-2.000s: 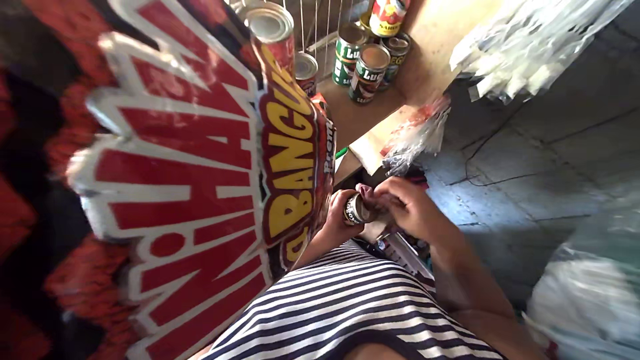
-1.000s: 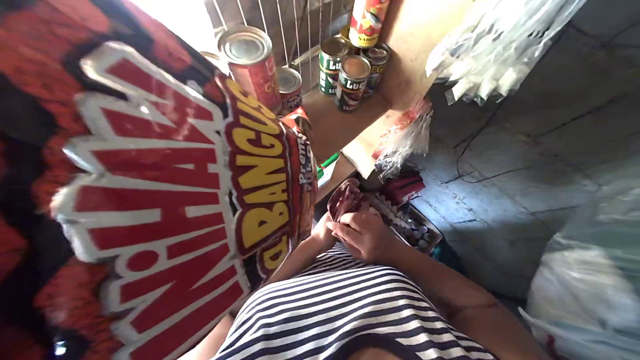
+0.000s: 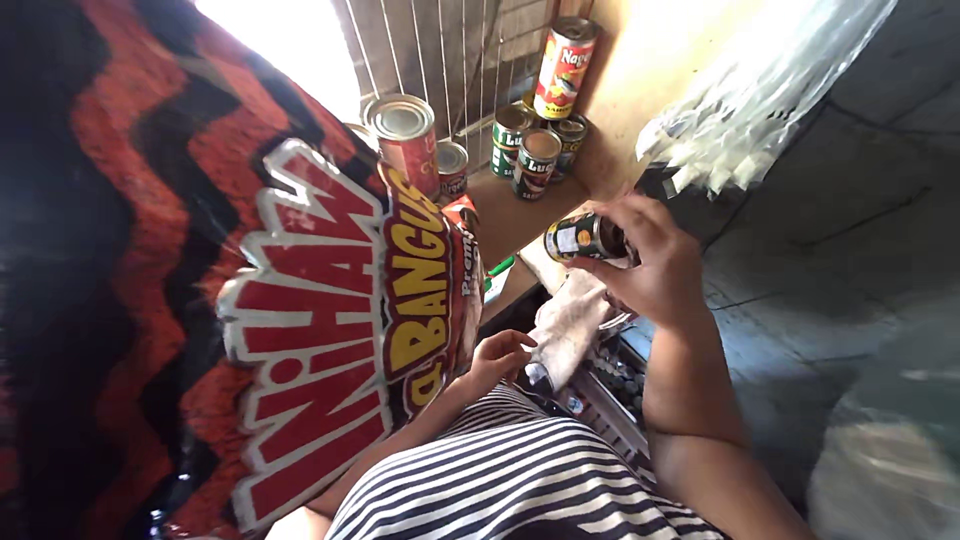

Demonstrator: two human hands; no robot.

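Observation:
My right hand (image 3: 649,247) grips a small dark green tin can (image 3: 576,238) by its end, tilted on its side off the front of the wooden shelf (image 3: 510,214). A pale, stained cloth (image 3: 570,319) hangs just below that can. Near my striped shirt, my left hand (image 3: 502,356) has bent, parted fingers and holds nothing visible; it is beside the large snack bag. On the shelf stand green Lucky-type cans (image 3: 536,165), with a taller red-and-yellow sardine can (image 3: 566,67) stacked on the group.
A big red-and-black snack bag (image 3: 315,300) fills the left side. Behind it are a large red can (image 3: 405,142) and a small can (image 3: 452,166). Clear plastic packs (image 3: 720,142) hang at the upper right. A container with small items (image 3: 615,405) is low beside my lap.
My right hand has moved up and away from my left hand, toward the shelf, with the can in it. One second ago both hands were together at a dark red cloth-like thing near my lap.

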